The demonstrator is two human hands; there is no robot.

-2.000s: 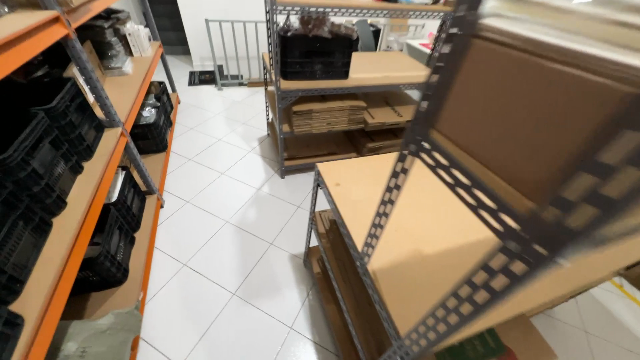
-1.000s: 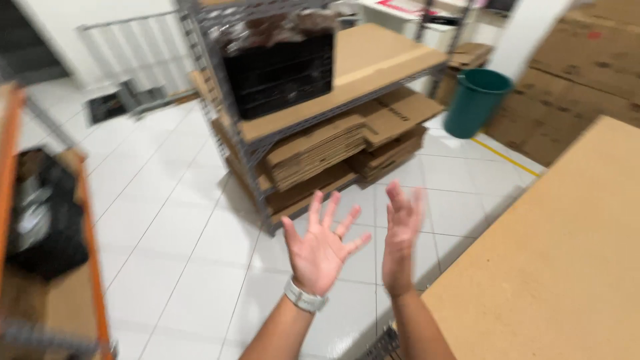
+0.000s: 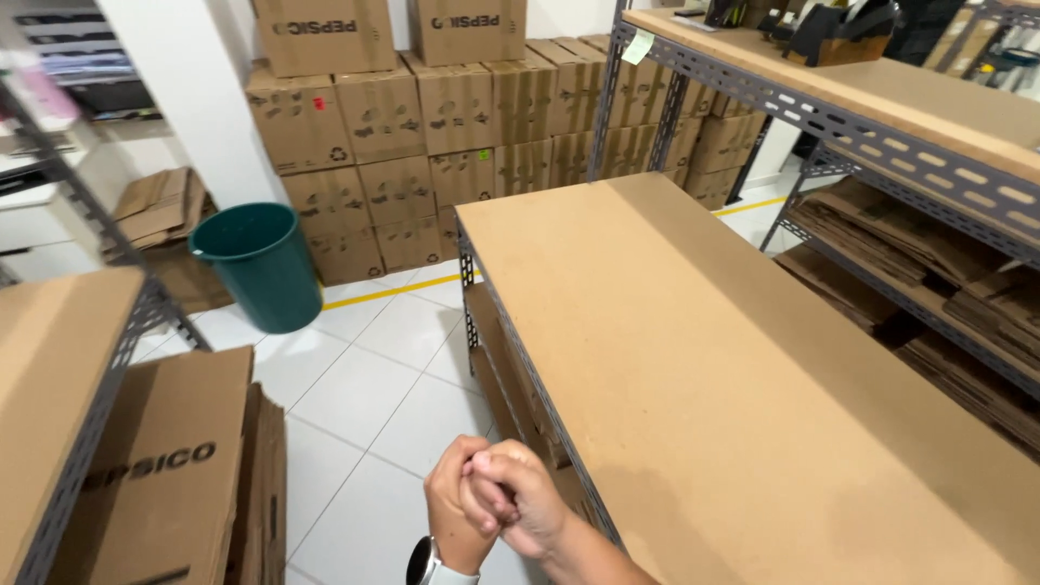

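Note:
My left hand (image 3: 459,500), with a watch on its wrist, and my right hand (image 3: 524,496) are clasped together at the lower middle of the view. Their fingers are curled into each other, and no object shows between them. Both are near the left edge of a wooden bench top (image 3: 650,325) on a slotted metal frame. Some of the fingers are hidden inside the clasp.
Cardboard boxes (image 3: 374,122) are stacked along the back wall. A green plastic bin (image 3: 264,268) stands on the tiled floor by a yellow line (image 3: 390,290). Flattened cartons (image 3: 175,439) lean at lower left. Metal shelving (image 3: 853,130) holding flattened cardboard stands on the right.
My hands were apart with spread fingers one second ago and are now clasped together. The view has swung right, toward the bench and the stacked boxes.

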